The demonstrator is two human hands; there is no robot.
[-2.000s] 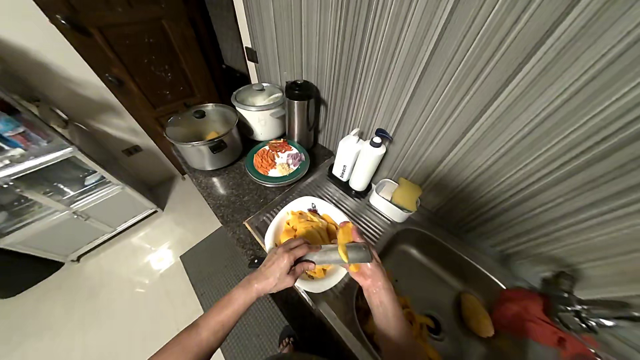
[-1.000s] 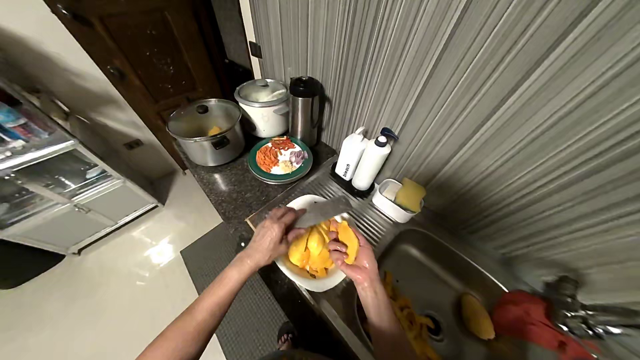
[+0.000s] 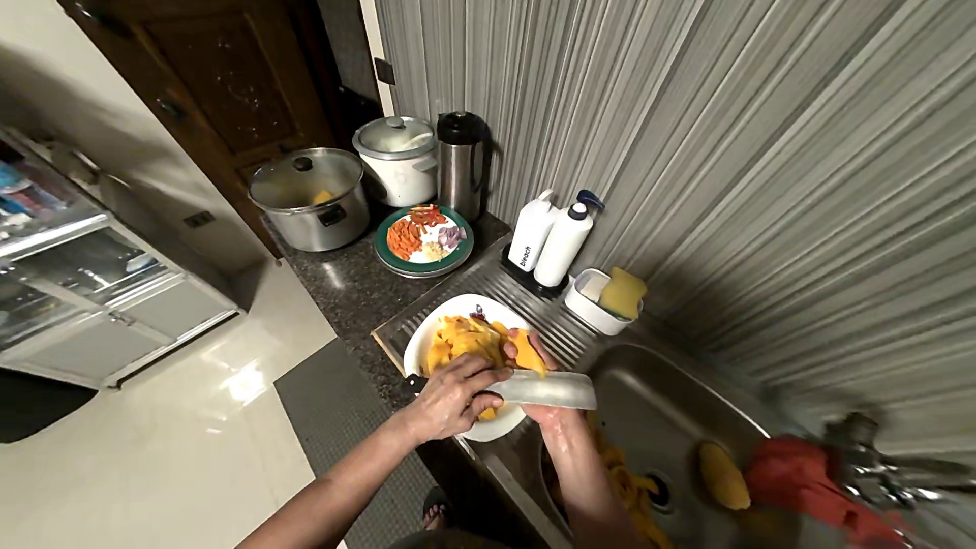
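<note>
My left hand (image 3: 450,396) is closed around the handle of a knife (image 3: 545,389), whose wide metal blade points right, across my other palm. In my right hand (image 3: 545,415) is a piece of orange-yellow fruit or vegetable (image 3: 528,354), just above the blade. Both hands are over a white bowl (image 3: 415,351) of cut orange-yellow pieces (image 3: 465,339). Farther back, a green-rimmed plate (image 3: 385,248) holds separate heaps of orange strips, red strips, purple pieces and pale chopped bits. The knife's handle is mostly hidden by my fingers.
A lidded steel pot (image 3: 313,221), a white rice cooker (image 3: 400,168) and a steel flask (image 3: 461,171) stand behind the plate. White bottles (image 3: 560,248) and a sponge (image 3: 624,293) line the wall. In the sink (image 3: 633,381) lie peelings (image 3: 629,488), a yellow-orange oblong piece (image 3: 723,476) and red cloth (image 3: 808,480).
Since one second ago, the knife has swung from above the bowl down to the right, across my right palm. The piece stays in my right hand.
</note>
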